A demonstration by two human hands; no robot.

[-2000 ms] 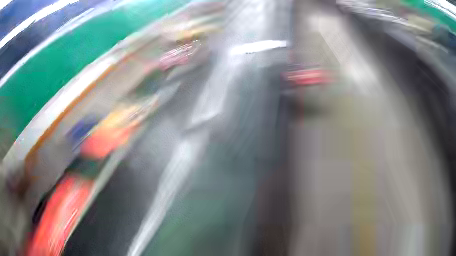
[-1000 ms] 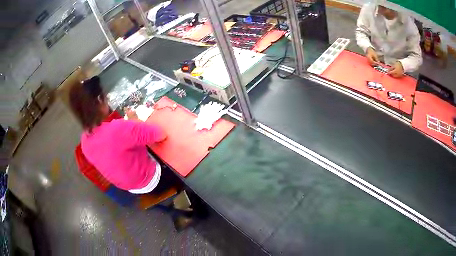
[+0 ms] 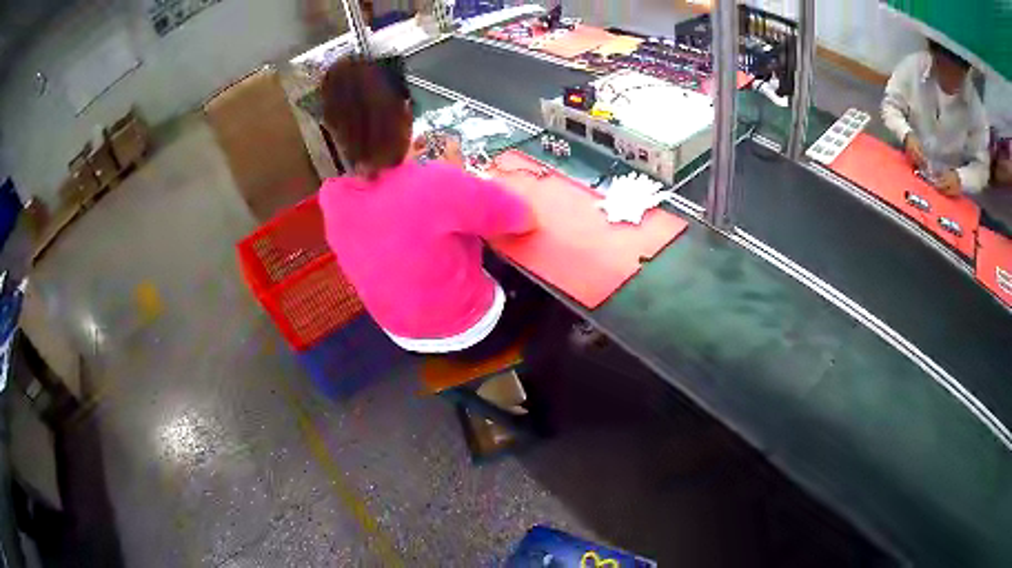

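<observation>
Neither of my hands is in the picture. Nearest in front of me is the dark green bench [image 3: 732, 344], running from the lower right to the upper left beside the dark conveyor belt [image 3: 877, 266]. A red work mat [image 3: 588, 244] lies on the bench, with a white crumpled thing [image 3: 633, 198] on it, possibly gloves. Small metal parts [image 3: 555, 145] and clear bags [image 3: 472, 122] lie beyond the mat. A white equipment box [image 3: 633, 122] with wires on top stands beside them.
A person in pink [image 3: 422, 244] sits on a stool at the bench. Red plastic crate [image 3: 300, 277] on the floor behind them, above something blue. Metal posts [image 3: 721, 122] rise beside the belt. Another person [image 3: 943, 117] works across it. A blue object [image 3: 577, 549] shows at the bottom edge.
The view has turned left and down. The bench and pink-clad person now sit farther right, and more floor, the crate and the blue object show. The oldest frame is blurred.
</observation>
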